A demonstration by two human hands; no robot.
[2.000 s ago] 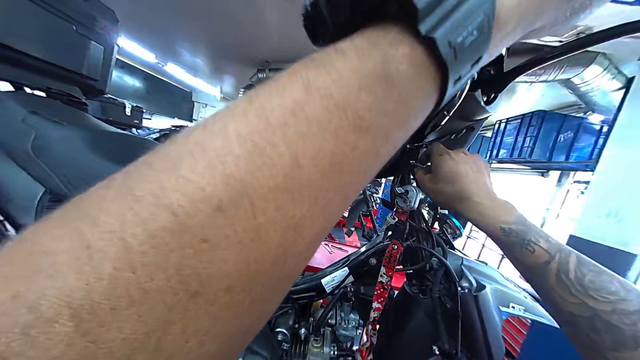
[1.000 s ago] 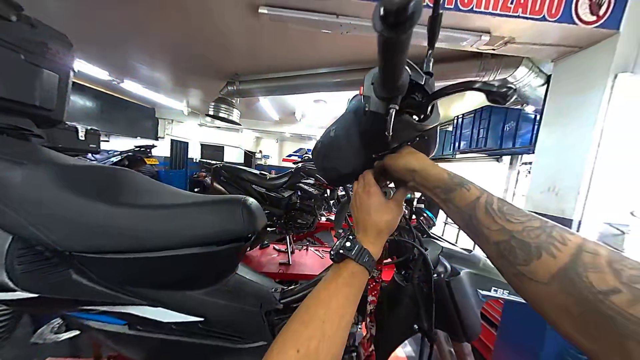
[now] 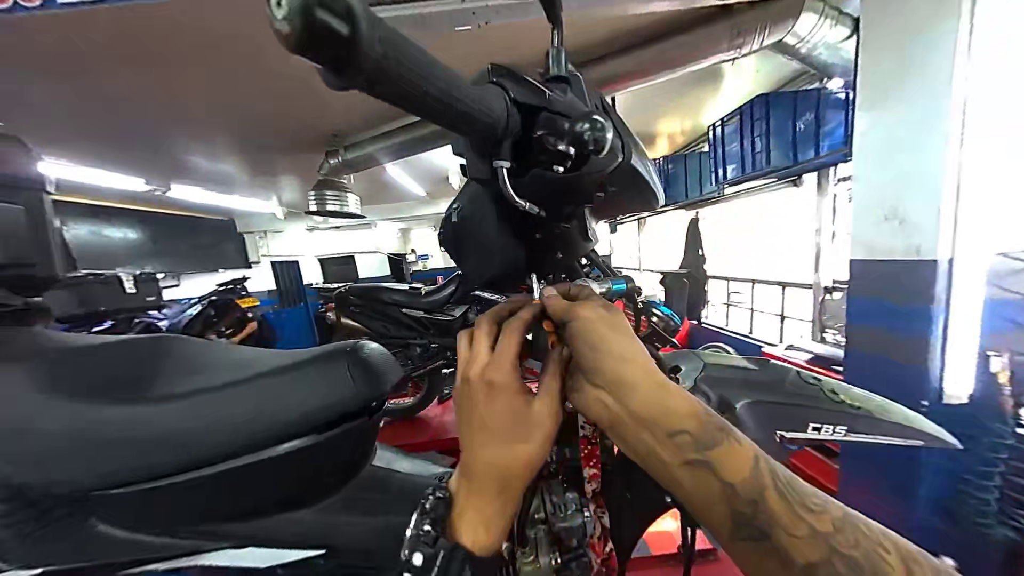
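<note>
My left hand (image 3: 508, 392), with a black watch (image 3: 432, 528) on its wrist, and my tattooed right hand (image 3: 600, 344) meet just below the motorcycle's handlebar. Between their fingertips is a small tool or part with an orange and black body (image 3: 550, 326) and a bright metal tip (image 3: 536, 286); its exact kind cannot be told. Both hands' fingers are closed around it. Above them are the rubber handlebar grip (image 3: 432, 76), the black switch housing (image 3: 560, 144) and a bent metal cable tube (image 3: 512, 188). Below, a red patterned strap (image 3: 590, 488) runs down past the engine (image 3: 552, 520).
The black motorcycle seat (image 3: 184, 400) fills the left side. A grey panel with lettering (image 3: 808, 400) juts out at right, beside a blue and white pillar (image 3: 896, 280). Another motorcycle (image 3: 408, 320) stands behind on a red surface. A person (image 3: 240, 324) is far left.
My left arm, raised across the view two seconds ago, has come down. Both hands have moved from up against the handlebar's underside to a spot below it. The view has shifted.
</note>
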